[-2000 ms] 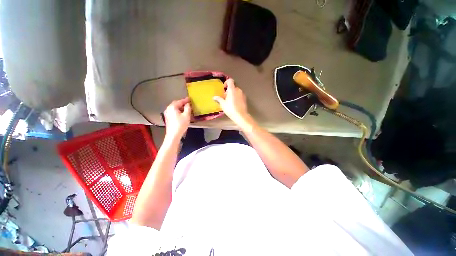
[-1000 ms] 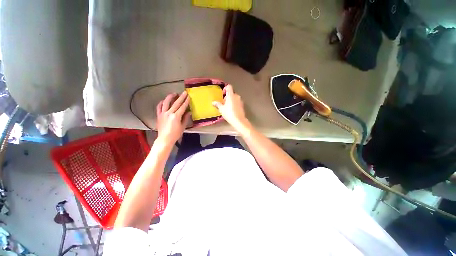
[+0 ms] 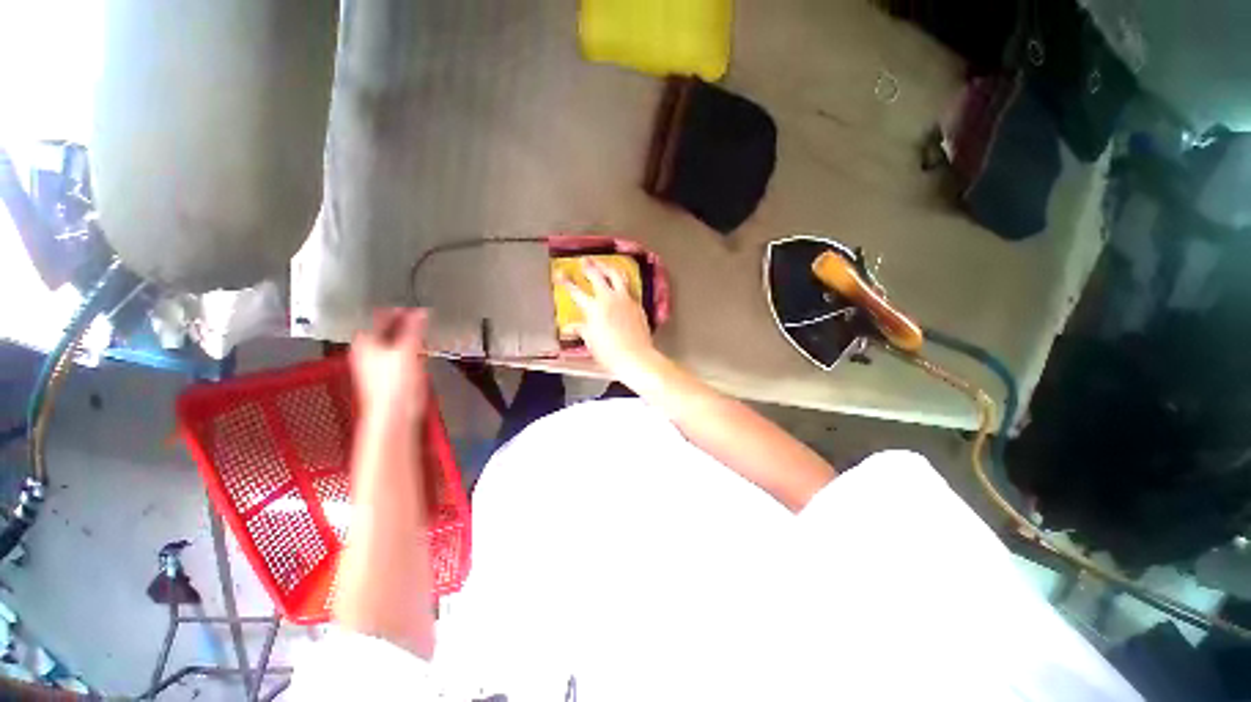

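Note:
The pocket piece [image 3: 661,285], dark with a pink-red rim, lies near the table's front edge with the yellow template [image 3: 565,313] on it. My right hand [image 3: 604,309] rests on the template with spread fingers, holding it down and covering much of it. A thin dark cord [image 3: 473,243] curves left from the piece, with a small dark knot by the front edge. My left hand [image 3: 390,359] is blurred at the cord's left end, over the table edge; whether it grips the cord cannot be told. The steam iron [image 3: 812,299] stands to the right, untouched.
A dark pocket stack [image 3: 716,154] and a yellow sheet [image 3: 659,34] lie farther back. More dark pieces [image 3: 1013,165] lie at the back right. A hose [image 3: 977,473] runs right from the iron. A red basket [image 3: 281,473] is below the left table edge. A grey rounded fixture [image 3: 213,137] stands left.
My left hand has left the piece and moved left to the cord's end. My right hand has moved from the template's right edge onto its top. The view has shifted, showing more of the yellow sheet.

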